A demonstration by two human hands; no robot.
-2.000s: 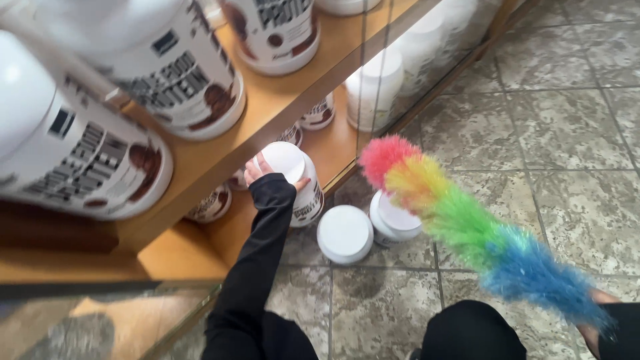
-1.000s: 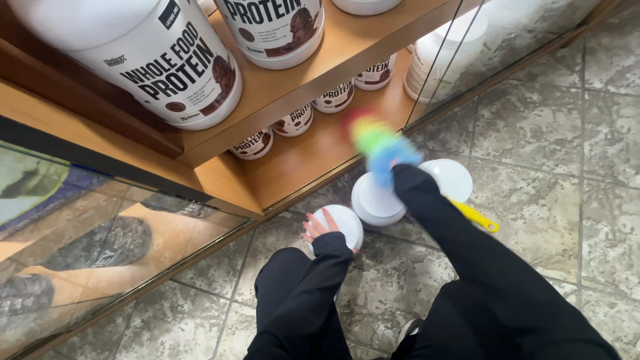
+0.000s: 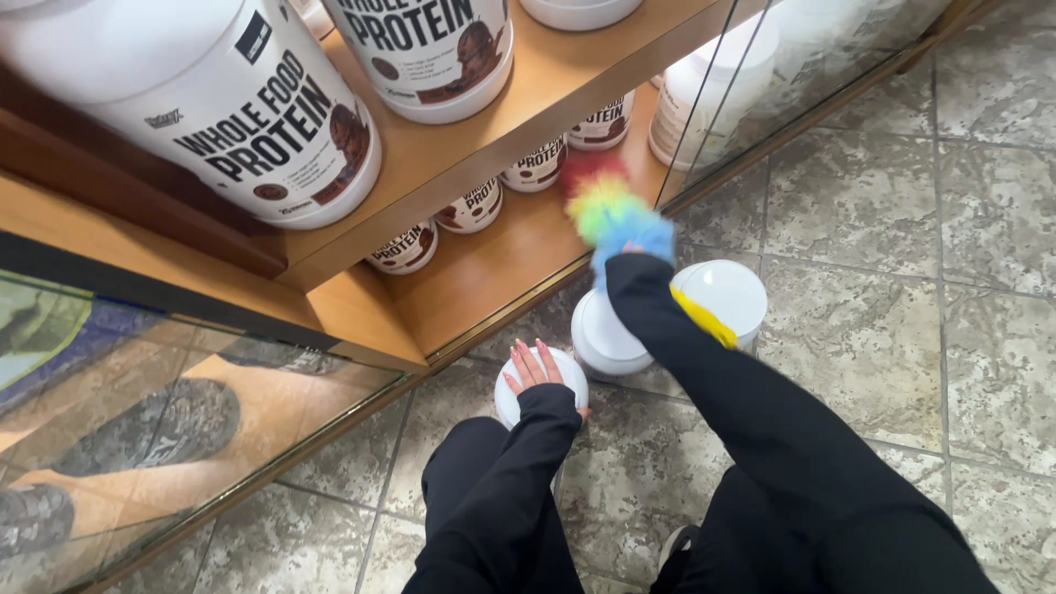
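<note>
My left hand lies spread over the white lid of a tub that stands on the tiled floor, its thumb at the rim. My right hand, mostly hidden by its black sleeve and the fibres, grips a rainbow feather duster. The duster's red tip is blurred over the bottom shelf, by the front of the protein tubs, and its yellow handle sticks out behind my wrist. Two more white-lidded tubs, one nearer and one farther right, stand on the floor under my right forearm.
Several protein tubs line the back of the bottom shelf. Large tubs stand on the upper shelf, which overhangs it. Glass panels border the opening at right and left. My knees are close beneath my arms.
My left hand has gone from a tub on the bottom shelf to one on the floor. The duster, held out at the right two seconds ago, has moved into the shelf opening.
</note>
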